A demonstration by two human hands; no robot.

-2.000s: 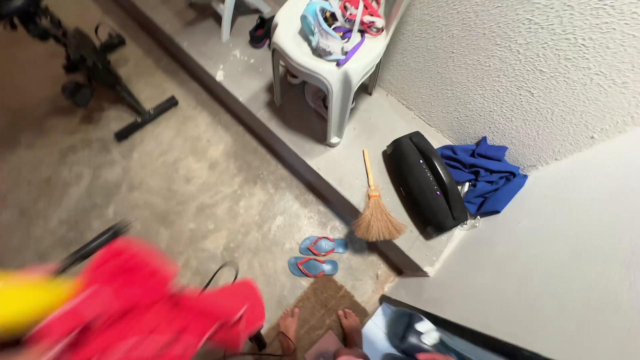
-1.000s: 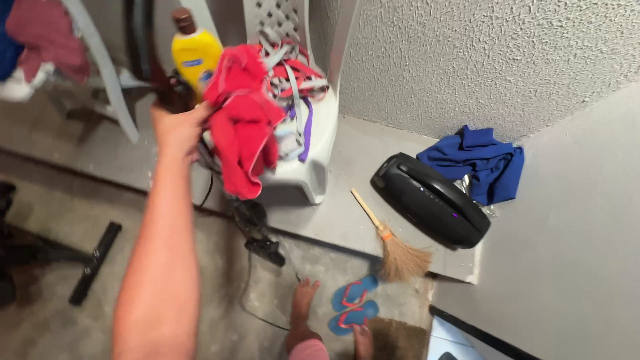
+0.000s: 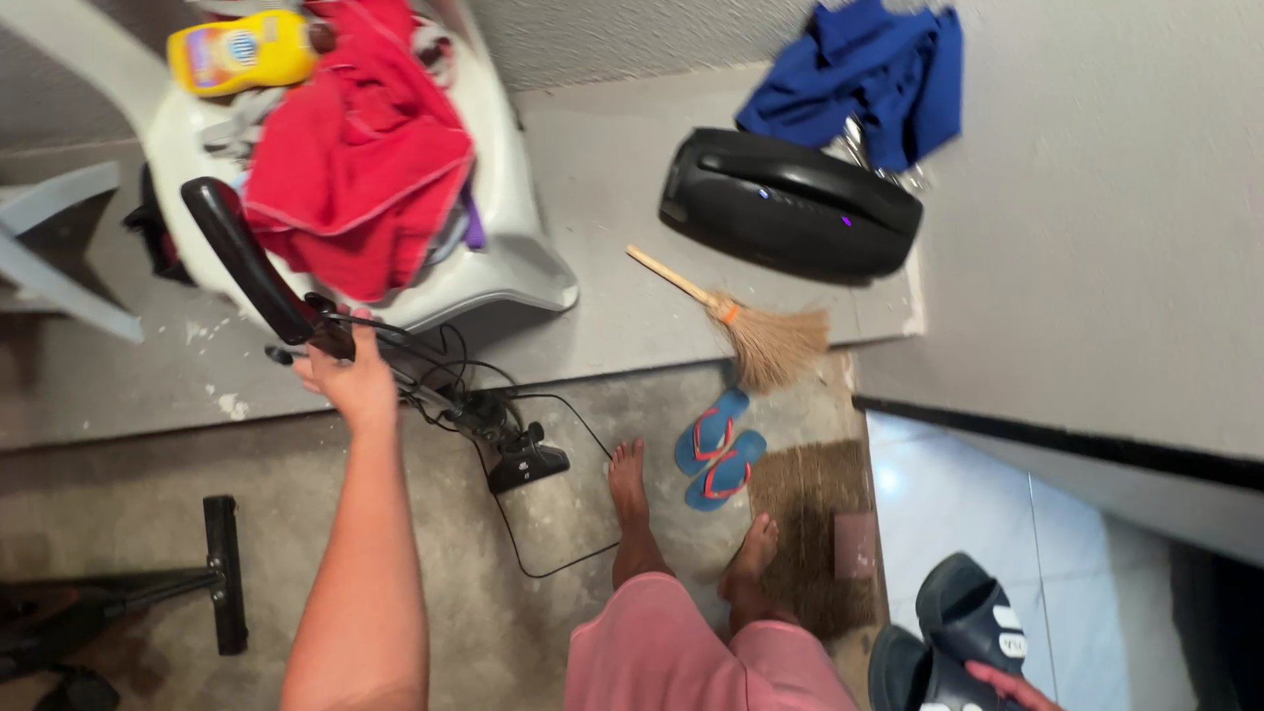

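My left hand (image 3: 346,370) is closed around the dark handle of a black upright vacuum cleaner (image 3: 494,430), its cord looping over the floor. Just above the hand, a red cloth (image 3: 360,158) lies on a white plastic chair (image 3: 513,247), beside a yellow bottle (image 3: 242,51) and some straps. At the lower right edge, my right hand (image 3: 1012,686) holds a pair of dark slide sandals (image 3: 973,612) with white marks; part of that hand is out of view.
A black portable speaker (image 3: 790,202) stands on the raised ledge by a blue cloth (image 3: 859,79). A small straw broom (image 3: 770,336), blue flip-flops (image 3: 726,474) and a brown mat (image 3: 805,533) are near my bare feet. Black equipment legs (image 3: 222,578) stand lower left.
The red cloth and yellow bottle, at my left hand a second ago, now lie on the chair. My left hand now holds the vacuum handle. The slides and right hand have come into view.
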